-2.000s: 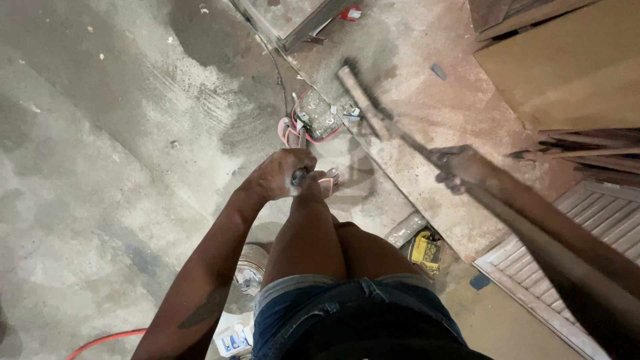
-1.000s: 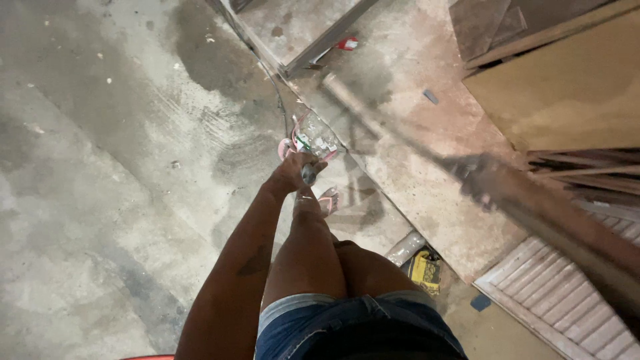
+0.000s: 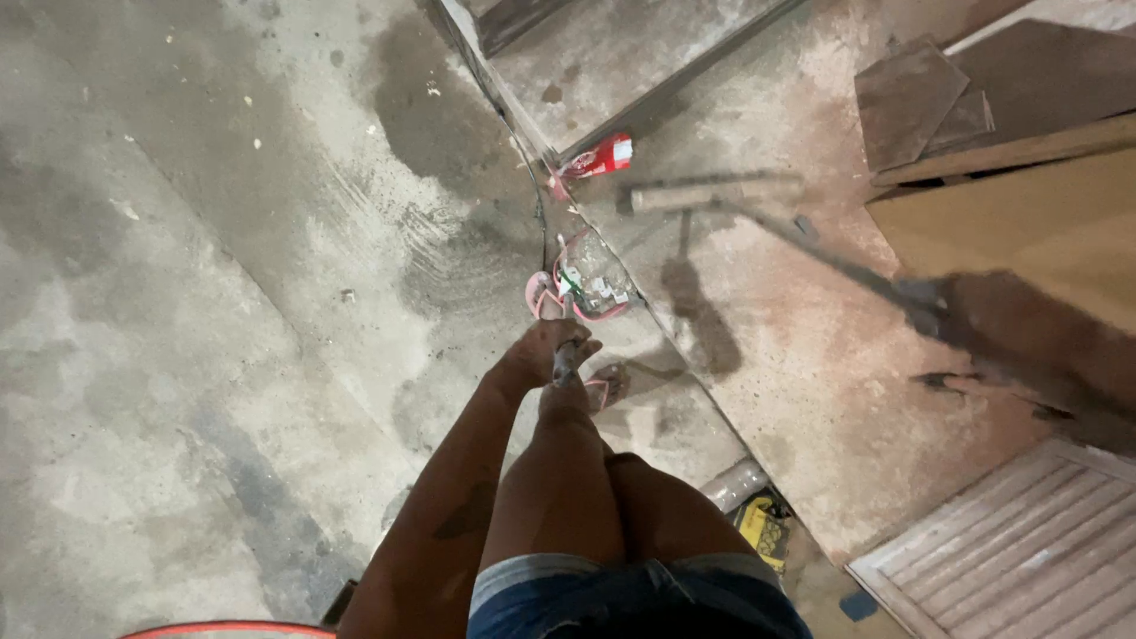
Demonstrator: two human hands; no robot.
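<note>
My left hand (image 3: 555,346) is closed around the top end of an upright handle, above my feet in pink flip-flops (image 3: 539,293). Just beyond it on the floor lies what looks like a pink-rimmed dustpan (image 3: 612,311), with white scraps and a green bit in or over it. My right hand (image 3: 927,306), badly blurred, grips the long handle of a push broom or similar tool. That tool's wide head (image 3: 719,192) hangs over or rests on the reddish floor; contact cannot be told. A red crumpled packet or cup (image 3: 602,156) lies close to the head's left.
A dark cable (image 3: 540,209) runs along the floor seam. Wooden boards (image 3: 1021,213) stand at the upper right, a louvred panel (image 3: 1029,550) at the lower right. A yellow-and-black object (image 3: 765,531) and a red hose or rim (image 3: 231,627) lie low.
The broom head has swung from a slanting to a nearly level position and lies farther right. My right hand has moved right with the handle. My left hand still holds its handle. The view has shifted.
</note>
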